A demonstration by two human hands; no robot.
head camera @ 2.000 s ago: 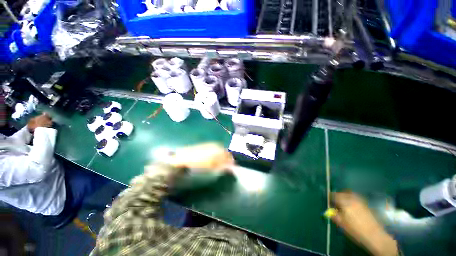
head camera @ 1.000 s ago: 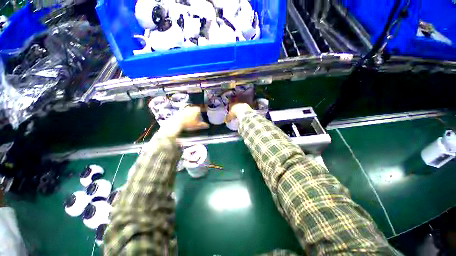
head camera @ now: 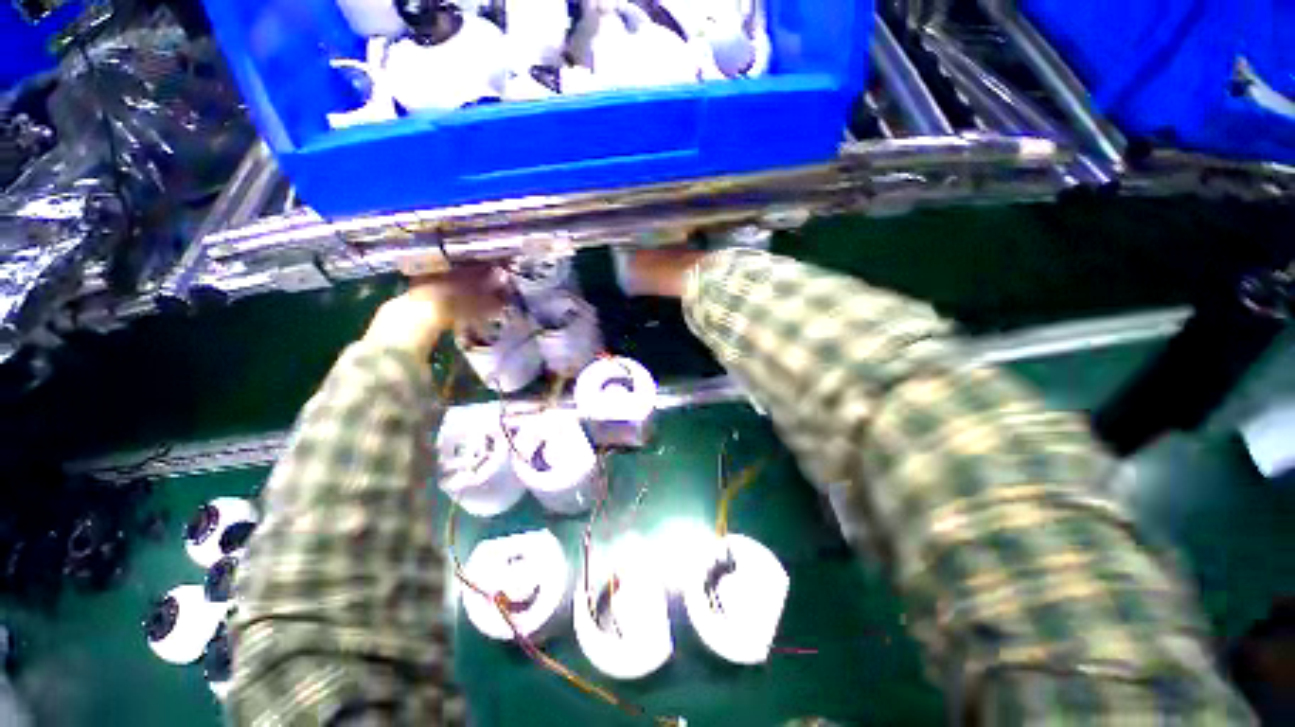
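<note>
Several white camera housings (head camera: 622, 625) with thin red, yellow and orange leads stand on the green bench in front of me, open ends up. More housings (head camera: 565, 334) stand behind them near the metal rail. My left hand (head camera: 443, 301) reaches to the rear housings at the rail and is blurred; its fingers are partly hidden, so its grip is unclear. My right hand (head camera: 659, 270) is at the rail by a white housing, partly hidden by the plaid sleeve; its grip is unclear too.
A blue bin (head camera: 568, 149) of white and black parts stands behind the metal rail (head camera: 355, 244). White ball camera heads (head camera: 182, 625) lie at the left, beside my left sleeve. Clear plastic packaging (head camera: 85, 185) is at the far left. A dark tool (head camera: 1200, 362) is at the right.
Several housings now stand at the front of the bench, where a second ago one stood. The view has moved closer. Both hands still reach to the back.
</note>
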